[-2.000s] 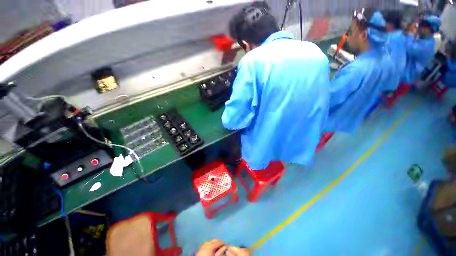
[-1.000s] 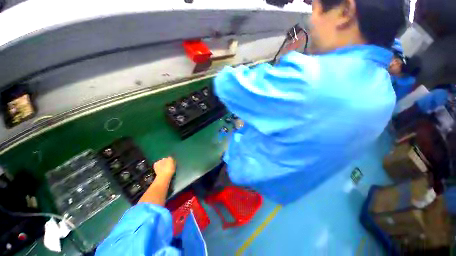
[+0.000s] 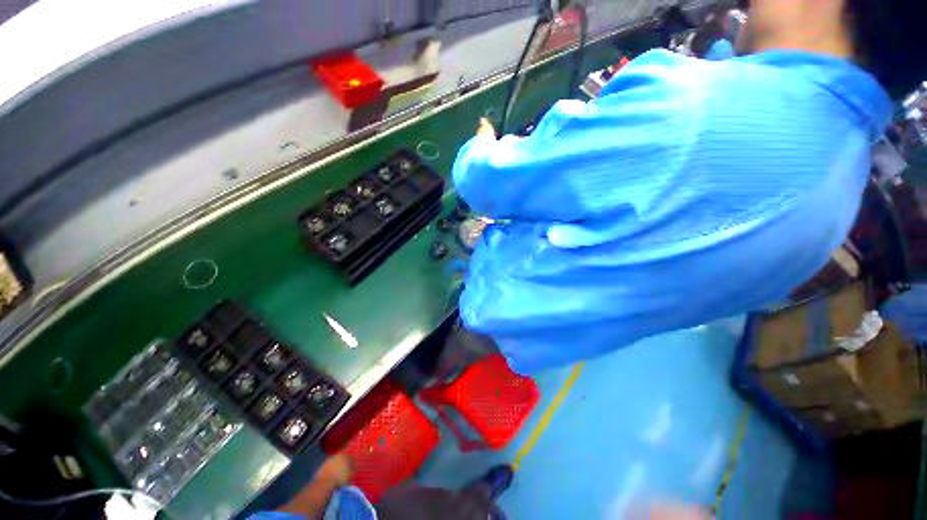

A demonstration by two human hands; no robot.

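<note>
My left hand (image 3: 323, 485) is low in the picture by the bench edge, small and blurred; its fingers and anything in them cannot be made out. A blurred skin-coloured shape at the bottom edge seems to be my right hand (image 3: 666, 511), mostly cut off. A black compartment tray (image 3: 242, 345) lies on the green bench, with shiny round units in most pockets. A clear plastic tray (image 3: 163, 414) lies at its left. A thin pale object (image 3: 341, 330) lies on the bench to the right of the black tray.
Stacked black trays (image 3: 398, 242) stand farther along the bench (image 3: 285, 305). A person in a blue smock (image 3: 671, 203) is close at the right. Red stools (image 3: 391, 442) stand below the bench edge. A red bin (image 3: 349, 81) is at the back, cartons (image 3: 813, 355) at the right.
The view has shifted closer to the bench. My left hand has moved from beside the black tray down to the bottom of the picture. The thin pale object now shows on the bench.
</note>
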